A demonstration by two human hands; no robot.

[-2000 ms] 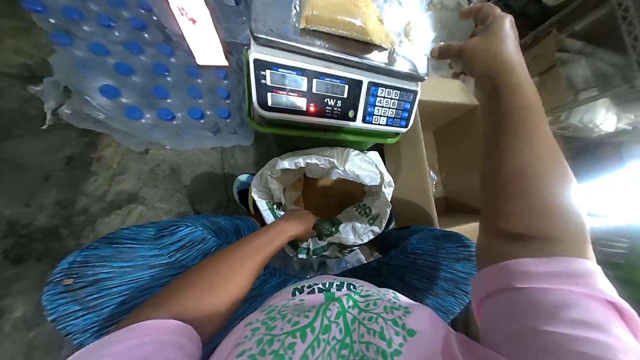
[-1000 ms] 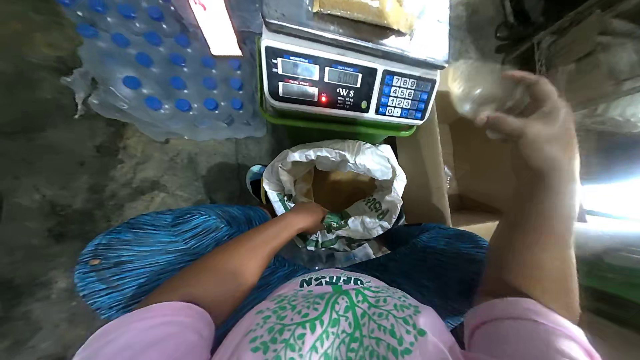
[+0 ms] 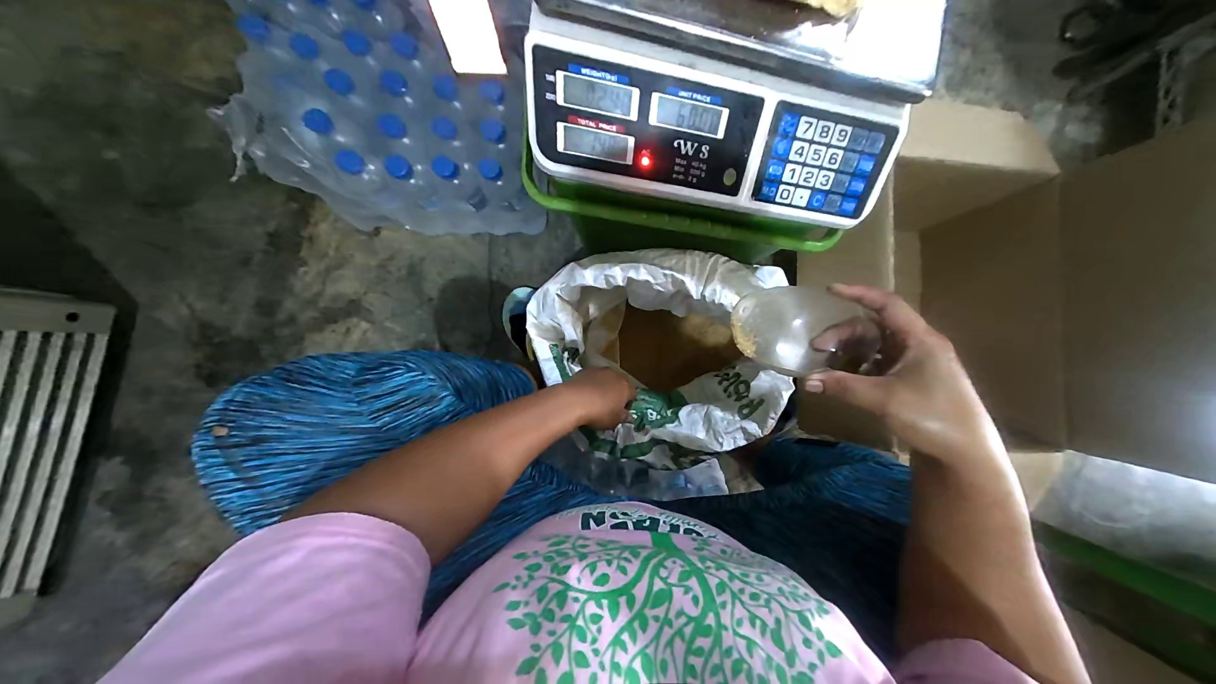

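An open white woven sack (image 3: 655, 266) with green print stands between my knees, brown granular contents (image 3: 670, 347) inside it. My left hand (image 3: 603, 397) is at the sack's near left rim, its fingers closed on the folded edge. In my right hand (image 3: 888, 366) is a clear plastic cup (image 3: 784, 328), tilted on its side above the sack's right rim, with pale grains at its mouth. Beyond the sack, a digital weighing scale (image 3: 712, 128) bears the lower edge of a filled bag (image 3: 831, 6), mostly cut off by the frame.
Under the scale is a green plastic crate (image 3: 665, 223). Shrink-wrapped bottles with blue caps (image 3: 380, 123) lie at the upper left. An open cardboard box (image 3: 988, 275) stands at the right. A slatted metal piece (image 3: 47, 427) lies on the floor at the far left.
My right hand, beside the scale earlier, has come down and toward the sack with the cup. My left hand has stayed at the sack's rim.
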